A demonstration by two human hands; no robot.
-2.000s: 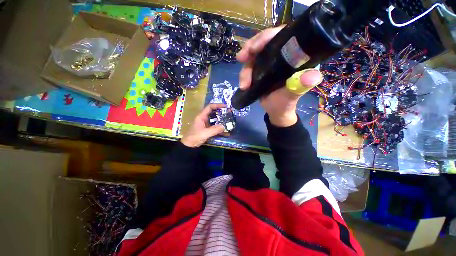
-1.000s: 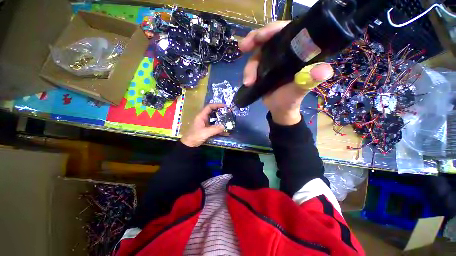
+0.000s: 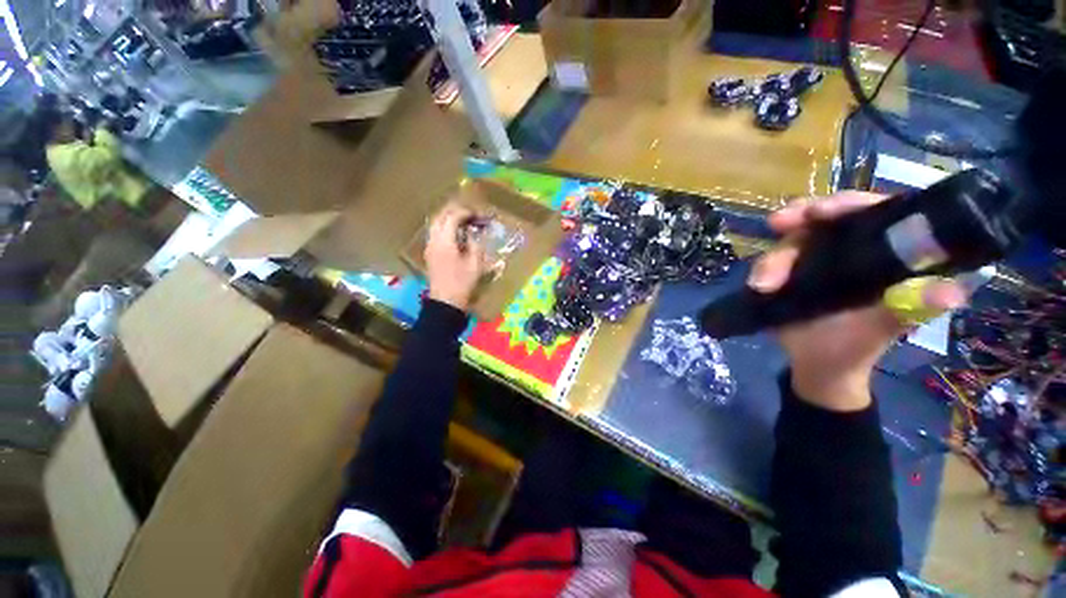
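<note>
My right hand (image 3: 832,345) is closed around the black electric screwdriver (image 3: 848,259), held tilted above the dark mat (image 3: 666,421), tip towards the left. A yellow band is on its thumb. My left hand (image 3: 454,259) is at the shallow open carton (image 3: 532,220), its fingers at the clear plastic bag (image 3: 500,243) inside. Its fingertips are blurred, so I cannot tell if they hold anything. A small pile of shiny metal brackets (image 3: 692,360) lies on the mat below the screwdriver tip. No motor unit is visible in my left hand.
A heap of black parts (image 3: 637,257) lies between carton and mat. Wired assemblies (image 3: 1019,426) lie at the right edge. A brown box (image 3: 625,58) and several dark parts (image 3: 774,96) are further back. A large open carton (image 3: 251,444) stands at lower left.
The view has swung left. My left hand has moved from beside the brackets to the shallow carton, and the motor unit it held no longer shows. The screwdriver tip is off the unit.
</note>
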